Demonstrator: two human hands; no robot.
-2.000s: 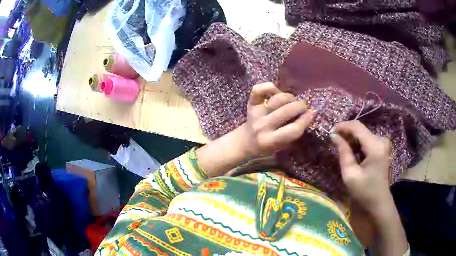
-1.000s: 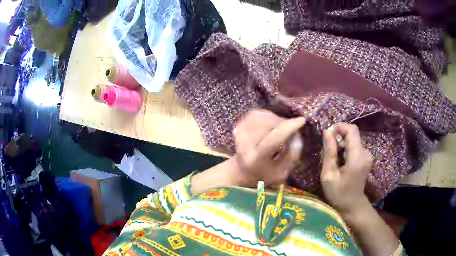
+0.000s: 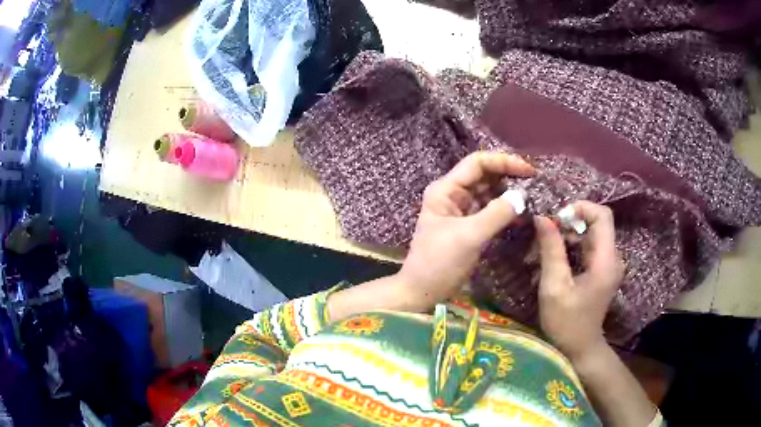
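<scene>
The purple-brown tweed coat (image 3: 359, 167) lies over the table and up against my body, with a strip of smooth maroon lining (image 3: 567, 133) showing. My left hand (image 3: 471, 213) grips the folded tweed edge between thumb and fingers; a white cover shows on the thumb tip. My right hand (image 3: 580, 250) is just right of it, thumb and fingertips pinched close to the tweed, with a white cover on a finger. A pale thread (image 3: 627, 185) loops on the tweed above my right hand. The needle is too small to make out.
Several thread cones, one bright pink (image 3: 209, 158), lie on the pale table (image 3: 133, 117) at left. A whitish clear bag (image 3: 271, 75) rests against a dark bundle (image 3: 338, 37). Below the table's left edge are white paper (image 3: 238, 279), a box (image 3: 171, 317) and a red container (image 3: 175, 388).
My left hand has turned from a blurred, lower position to grip the tweed edge, its white-covered thumb now showing. My right hand stays close by, its fingertips nearer the left thumb.
</scene>
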